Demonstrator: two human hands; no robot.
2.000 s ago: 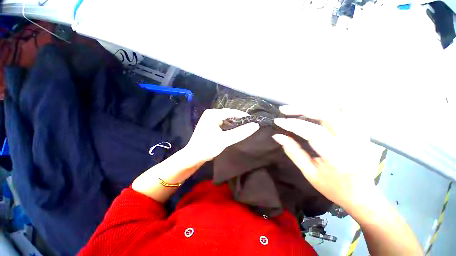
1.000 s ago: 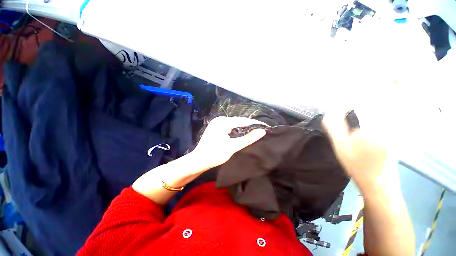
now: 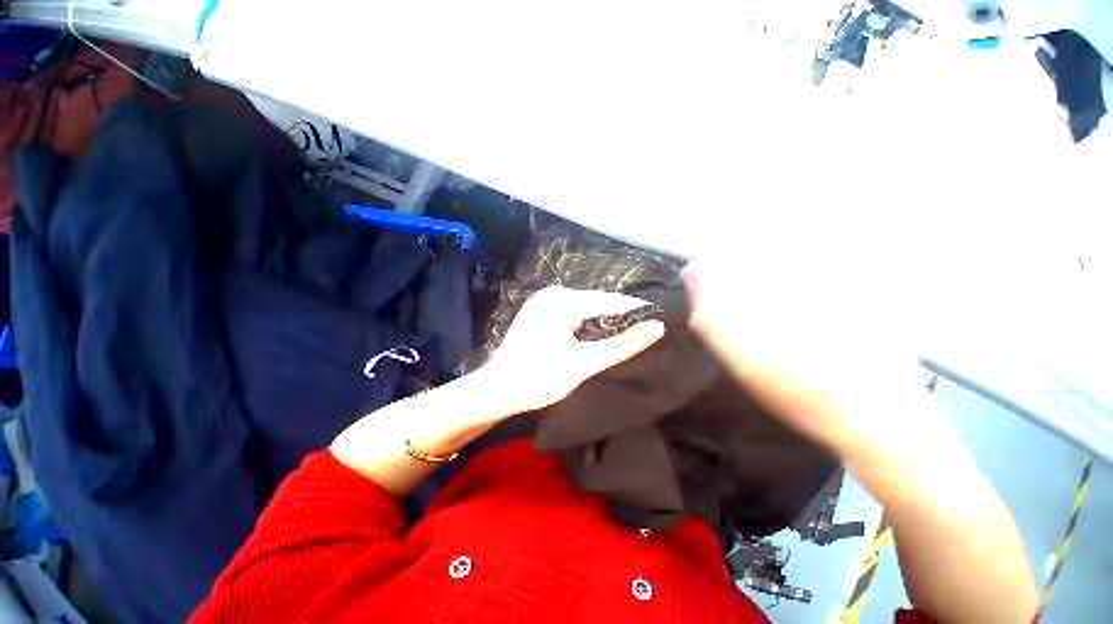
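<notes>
Dark brown cloth [image 3: 641, 421] hangs in folds over my lap, below the table edge. My left hand [image 3: 555, 347] pinches its bunched edge between thumb and fingers. My right hand [image 3: 757, 347] is just right of the left hand, at the cloth's upper right part; it is blurred and washed out against the white table, so I cannot tell whether its fingers hold anything. Plaid cloth [image 3: 586, 262] with thin pale lines is bunched behind my left hand, under the table edge.
A large navy garment heap [image 3: 159, 329] lies at the left, with a blue bar [image 3: 409, 221] behind it. The white table [image 3: 488, 110] spans the top, with small metal parts on it. Yellow-black tape [image 3: 869, 570] marks the floor at right.
My right hand was beside my left at the edge, moved out right, and is now back closer. The cloth, spread to the right a second ago, is less spread now. My left hand has barely moved.
</notes>
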